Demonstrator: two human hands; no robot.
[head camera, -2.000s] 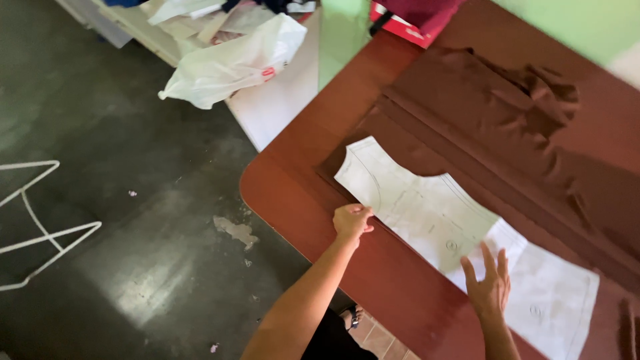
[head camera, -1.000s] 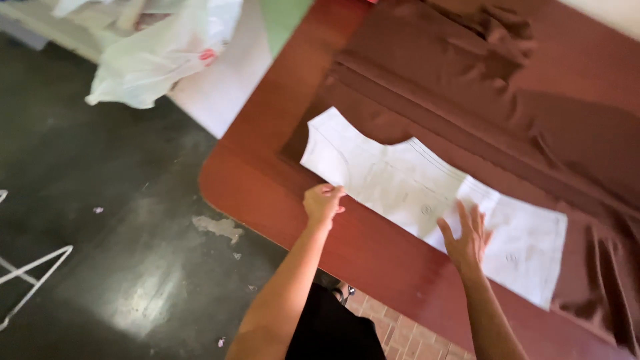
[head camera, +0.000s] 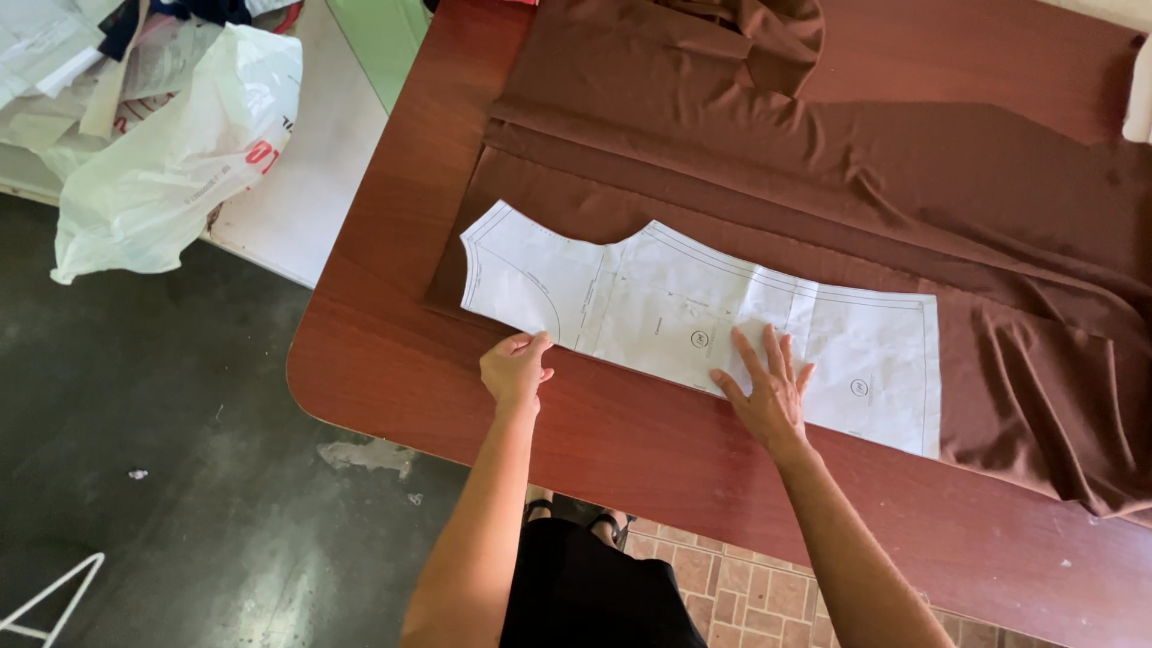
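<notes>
A white paper sewing pattern piece with printed lines lies flat on brown fabric, its long straight side along the fabric's near edge. My left hand pinches that near edge between thumb and forefinger, close to the pattern's left part; whether paper, fabric or both are between the fingertips is hard to tell. My right hand rests with spread fingers on the lower middle of the pattern, beside a fold crease in the paper. Behind the pattern, the fabric has a long fold and loose wrinkles.
The wooden table has a rounded corner at the left. Beyond it, a white plastic bag and papers lie on a white surface. A white metal frame stands on the floor at the lower left.
The view has shifted and come closer to the table. My left hand stays at the fabric's near edge and my right hand stays on the pattern; neither has plainly moved along it.
</notes>
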